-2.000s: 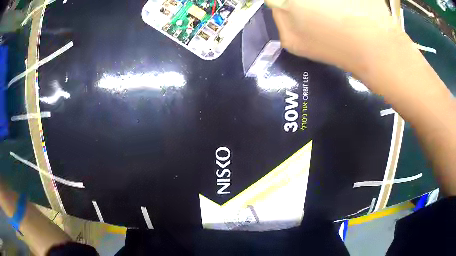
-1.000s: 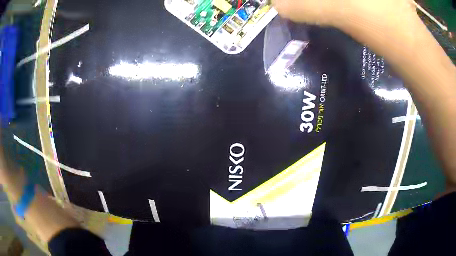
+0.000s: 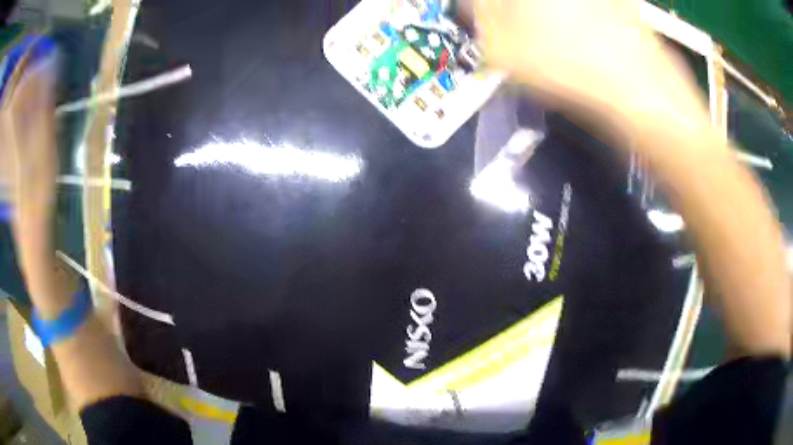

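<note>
A white open housing with rounded corners lies on the black sheet at the top centre. Inside it is a green circuit board with a yellow block and red and blue parts. My right hand is at the housing's right edge, blurred; its fingertips are partly hidden and its hold is unclear. My left hand, blurred, is over the blue bin at the far left, with a blue band on the wrist. I cannot tell whether it holds anything.
The glossy black sheet marked "NISKO" and "30W" covers the bench, edged with tan and white tape. The green bench surface shows at the right. A cardboard-coloured surface is at the lower left.
My left hand has moved up from the lower left edge to the blue bin. The housing shows lower and further right in view, with my right hand still beside it.
</note>
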